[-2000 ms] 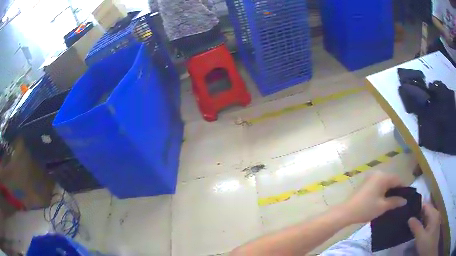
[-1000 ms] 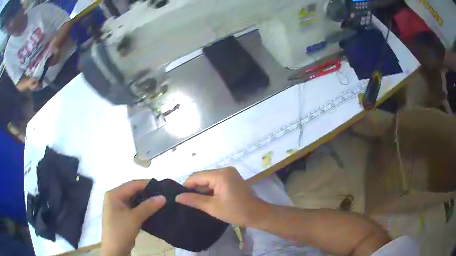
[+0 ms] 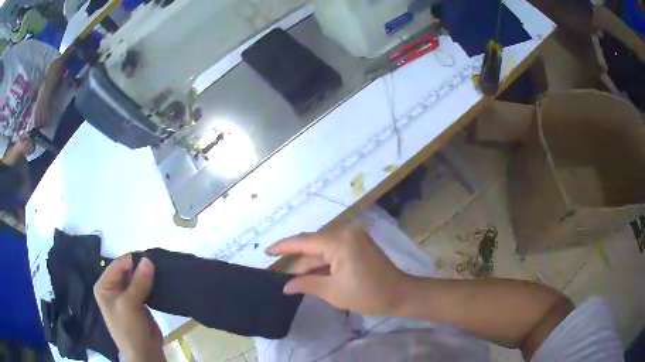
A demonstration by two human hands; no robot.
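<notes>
A black rectangular fabric piece (image 3: 219, 293) is stretched out flat above the table's front edge. My left hand (image 3: 129, 293) pinches its left end between thumb and fingers. My right hand (image 3: 339, 272) is at its right end, fingers spread, with the thumb at the fabric's upper right edge; whether it grips the fabric is unclear. A loose pile of black pieces (image 3: 74, 293) lies at the table's left, partly behind my left hand. The sewing machine head (image 3: 117, 113) stands beyond, with its lit presser foot (image 3: 206, 145) over the metal bed (image 3: 240, 117).
A black rounded rectangle (image 3: 291, 69) lies on the metal bed. Red-handled snips (image 3: 414, 51), a yellow-and-black tool (image 3: 489, 67) and navy fabric (image 3: 481, 27) are at the right. A printed ruler (image 3: 339, 170) runs along the front. An open cardboard box (image 3: 527, 191) stands right; a person (image 3: 25, 88) is upper left.
The view has swung from the floor and blue bins to the machine table. The fabric, bunched between both hands a second ago, is now spread lengthwise, and my right hand's fingers have opened.
</notes>
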